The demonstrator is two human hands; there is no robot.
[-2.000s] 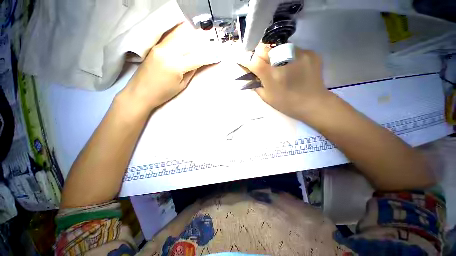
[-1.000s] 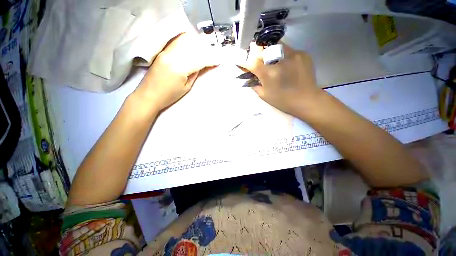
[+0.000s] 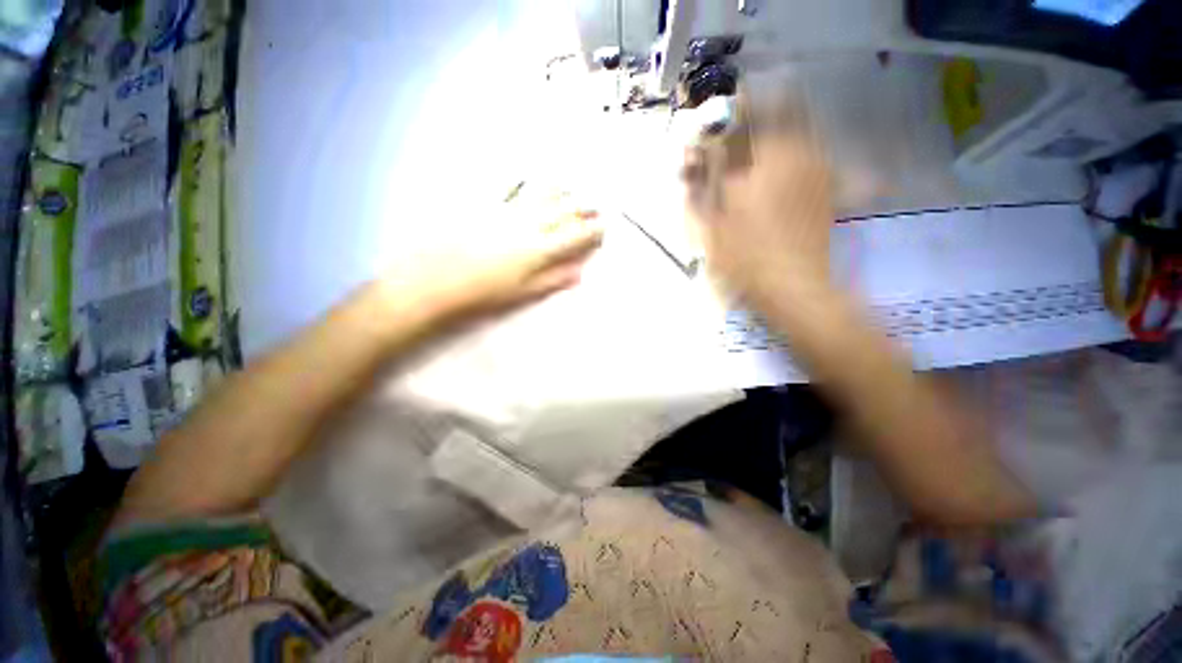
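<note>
A pale cloth panel [image 3: 519, 453] lies over the table's front edge and hangs onto my lap, with a narrow strip or flap on it. My left hand [image 3: 512, 269] is blurred and lies over the cloth, fingers bent; glare hides whether it grips. My right hand [image 3: 771, 201] is blurred, just right of the needle area, with a dark shape at its fingers that fits the thread snips [image 3: 697, 168]. The presser foot and needle [image 3: 633, 93] are above and between the hands.
A dark thread-like line [image 3: 661, 246] shows between the hands. Orange-red handled shears [image 3: 1151, 295] are at the right table end. A printed ruler [image 3: 1011, 308] runs along the front edge. Green-and-white packaging [image 3: 130, 246] stands at the left.
The cloth has moved from the upper left of the table down to the front edge and my lap. My left hand has moved down from the needle area. My right hand has shifted slightly right.
</note>
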